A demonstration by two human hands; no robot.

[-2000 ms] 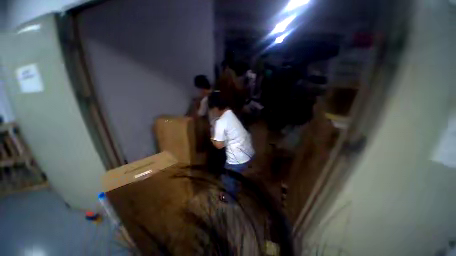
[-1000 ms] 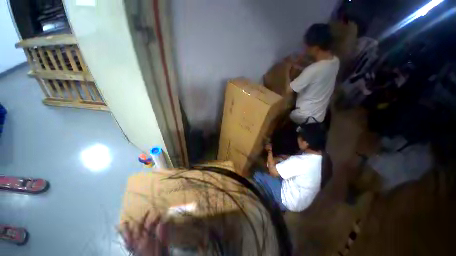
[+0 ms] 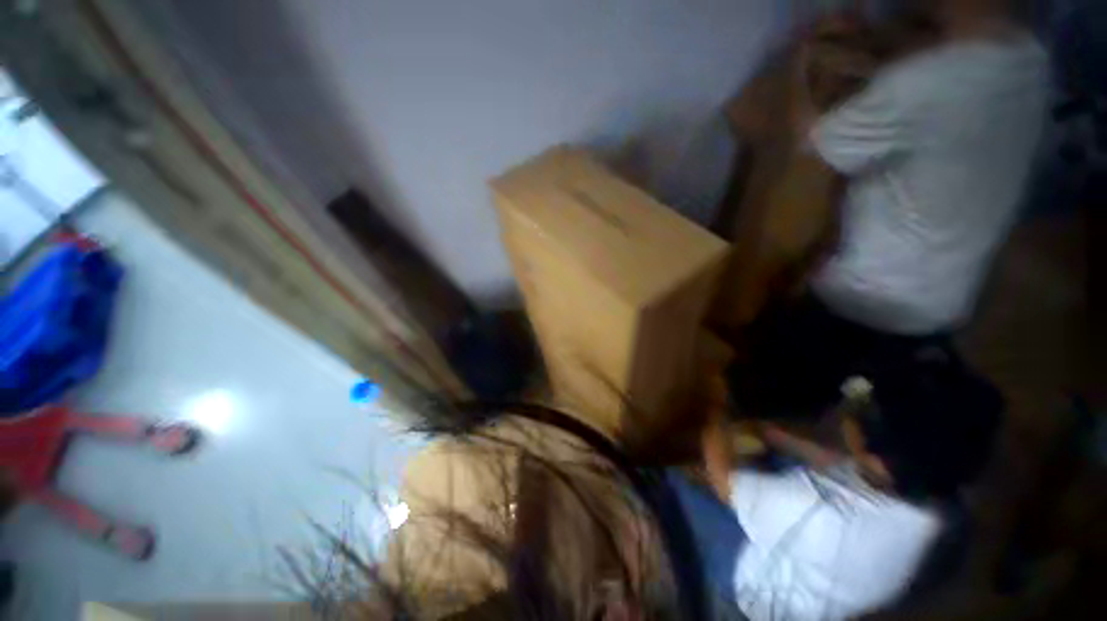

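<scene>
A brown carton (image 3: 455, 491) lies nearest me at the bottom centre, partly behind dark curved strands. A small white patch shows at its left edge. A tall brown carton (image 3: 595, 315) stands beyond it against the pale wall, its top turned towards me. A blurred brownish-pink shape shows at the bottom centre; I cannot tell whether it is part of my right hand. My left hand is not in view.
A person in a white T-shirt (image 3: 826, 546) is low beside the tall carton. Another person in a light shirt (image 3: 935, 182) stands behind, by more brown cardboard. A door frame (image 3: 279, 243), red pallet jack (image 3: 109, 425) and blue bundle (image 3: 55, 322) are at left.
The view has moved closer to the tall carton and the two people. The hand seen over the near carton a second ago no longer shows there. The person in the white T-shirt has gone from standing to low down.
</scene>
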